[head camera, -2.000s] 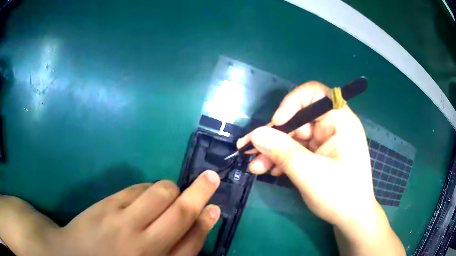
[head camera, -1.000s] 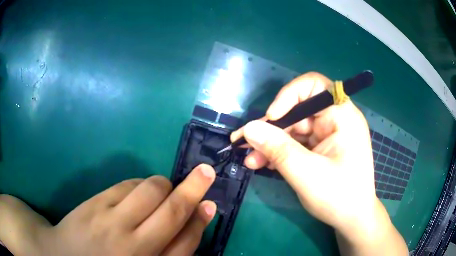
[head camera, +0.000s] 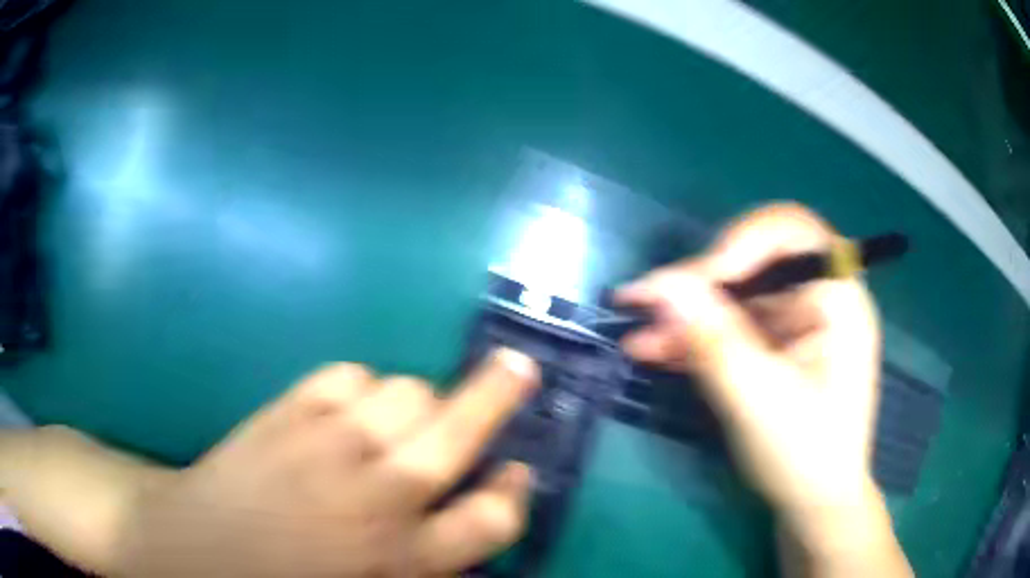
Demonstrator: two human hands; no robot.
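Observation:
A black rectangular housing (head camera: 565, 435) lies on the green mat, blurred. My left hand (head camera: 373, 474) lies over its left side, index fingertip on the compartment end and thumb side lower down. My right hand (head camera: 779, 350) holds black tweezers (head camera: 791, 271) with a yellow band (head camera: 844, 257). The tweezer tip is blurred near the housing's upper right corner; whether it pinches anything cannot be told. The clear liner sheet (head camera: 616, 203) lies behind and partly under the housing and right hand, with black pads (head camera: 909, 429) at its right end.
The green mat (head camera: 282, 124) carries a bright glare at the left. Dark objects (head camera: 23, 226), probably housings, stand along the left edge. A curved white strip (head camera: 813, 90) crosses the upper right. A dark edge shows at the lower right.
The view has shifted and blurred. The tweezers and right hand have moved right, away from the housing's compartment. The left index finger is now nearer the housing's top end. Dark objects have entered at the left.

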